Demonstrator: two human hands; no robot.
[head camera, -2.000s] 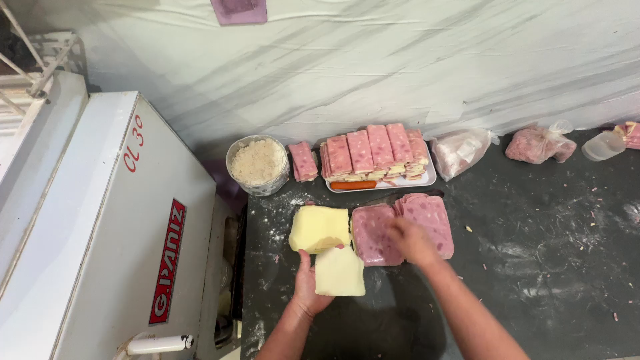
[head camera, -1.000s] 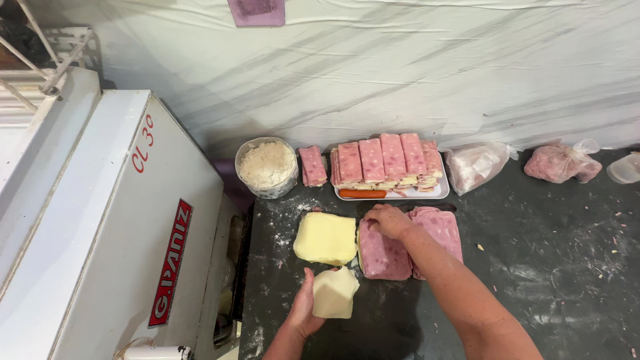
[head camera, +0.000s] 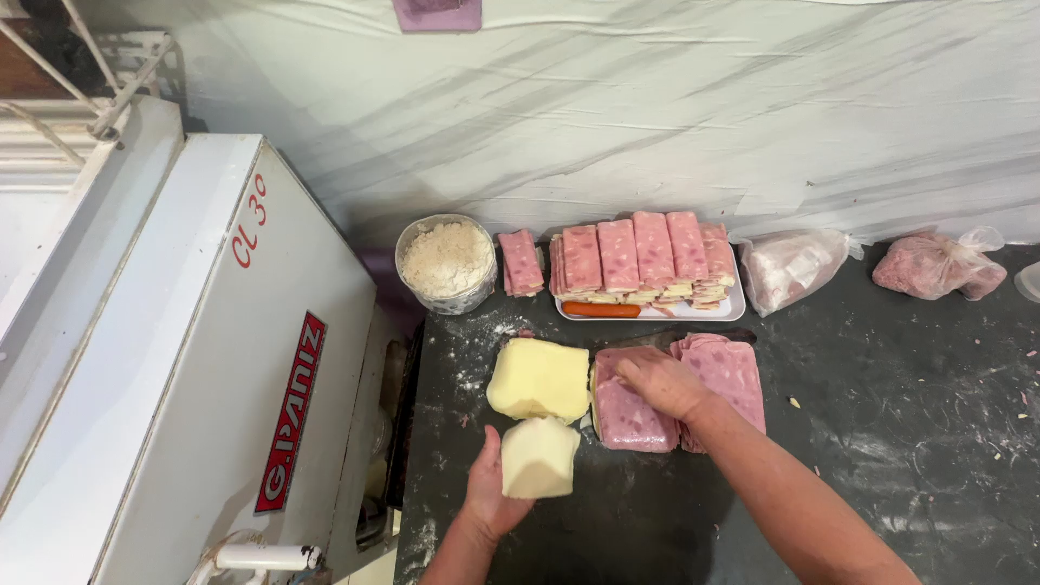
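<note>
My left hand (head camera: 494, 487) holds a pale cheese slice (head camera: 538, 467) from below and the left side, just in front of a stack of yellow cheese slices (head camera: 539, 378). To the right, the fingers of my right hand (head camera: 662, 380) touch the top of a ham-covered stack (head camera: 635, 422); whether they grip a slice cannot be told. Against that stack's right side lies a pile of ham slices (head camera: 730, 370). Behind them, a white tray (head camera: 736, 307) bears rows of layered ham and cheese strips (head camera: 650, 248) and an orange-red stick (head camera: 601, 310).
A tub of flour (head camera: 447, 260) and a small ham stack (head camera: 521, 262) stand left of the tray. Tied plastic bags (head camera: 792, 268) (head camera: 938, 264) of food lie to its right. A dark-handled tool (head camera: 735, 334) lies behind the ham. A large white machine (head camera: 244, 341) stands at the left.
My right hand was over the right-hand part of the ham two seconds ago, then at the back of the left ham stack; now it lies on that stack. My left hand still holds the cheese slice.
</note>
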